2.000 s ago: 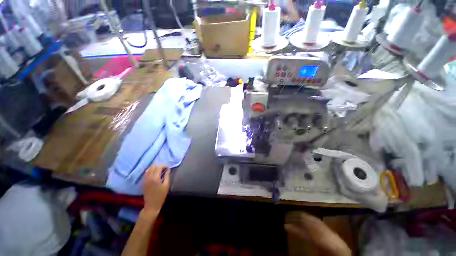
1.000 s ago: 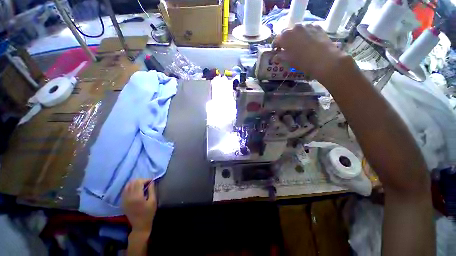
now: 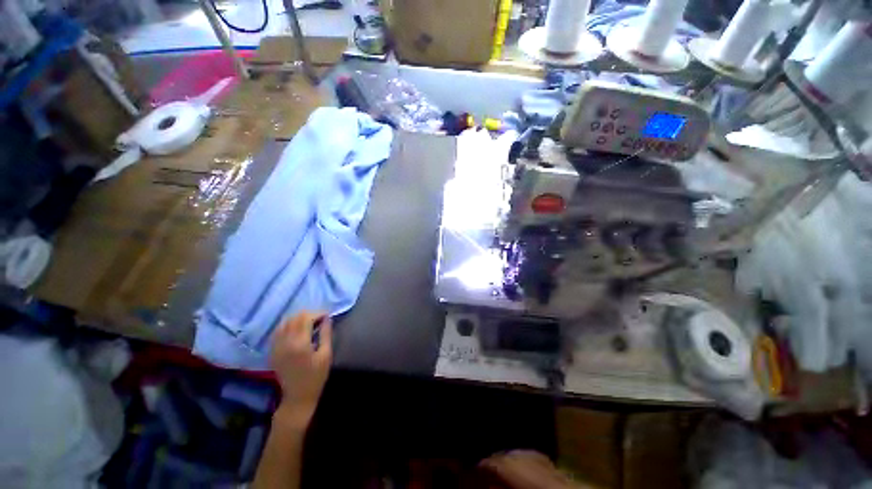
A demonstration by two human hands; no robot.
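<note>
A light blue garment piece (image 3: 296, 229) lies long and folded on the grey work surface, left of the overlock machine (image 3: 612, 205). My left hand (image 3: 302, 358) is at its near right corner with fingers curled. A small dark gap or object shows between thumb and fingers; whether they grip the cloth is unclear. My right hand or wrist (image 3: 524, 470) shows only as a blurred patch at the bottom edge, cut off, below the table edge. The machine bed plate (image 3: 473, 263) glares under the lamp, with no blue cloth on it.
A white tape roll (image 3: 170, 124) sits on the cardboard cover (image 3: 115, 239) at left. A label roll (image 3: 712, 342) and orange-handled scissors (image 3: 768, 363) lie right of the machine. The control panel (image 3: 631, 124) and thread cones (image 3: 660, 27) stand behind. White fabric (image 3: 813, 277) hangs at right.
My right arm, raised to the control panel a second ago, has dropped to the bottom edge. My left hand remains at the garment's near corner. The camera view has shifted.
</note>
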